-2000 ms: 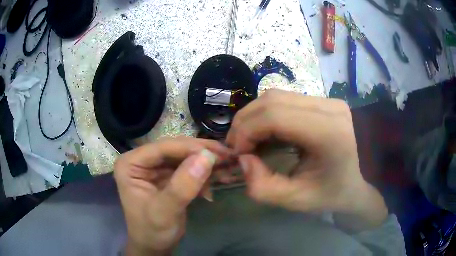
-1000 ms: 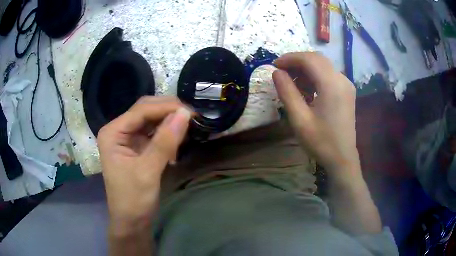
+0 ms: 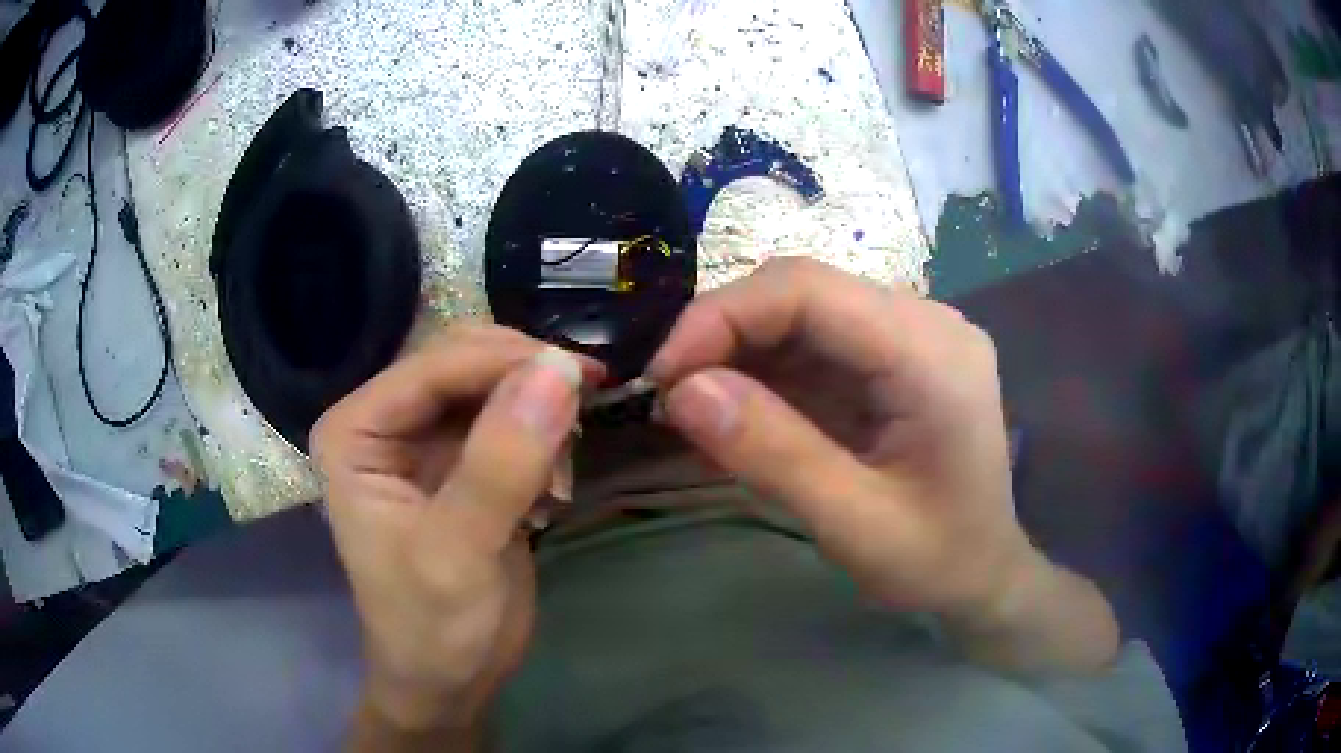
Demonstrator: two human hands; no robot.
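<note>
My left hand (image 3: 456,486) and my right hand (image 3: 860,441) meet low in the middle, fingertips close together. A small component (image 3: 625,386), tiny and blurred, shows between the fingertips; my left thumb and finger pinch at its side. My right thumb and index finger also close at its other end. Just beyond is the opened ear cup housing (image 3: 533,206), a black round shell with a silver battery (image 3: 580,263) and yellow tape. The blue-black circuit board (image 3: 747,155) lies at its right. A padded ear cup of the headphones (image 3: 312,280) lies to the left.
Flush cutters (image 3: 1006,140) with blue handles and a red-orange tube (image 3: 925,52) lie at the upper right. A black cable (image 3: 91,280) and a black round part (image 3: 144,62) are at the left. The speckled white board (image 3: 441,74) lies beneath. Dark red and blue blurred shapes are at the right.
My right hand has come back from beside the circuit board to meet my left hand. The bench things have shifted leftward in view.
</note>
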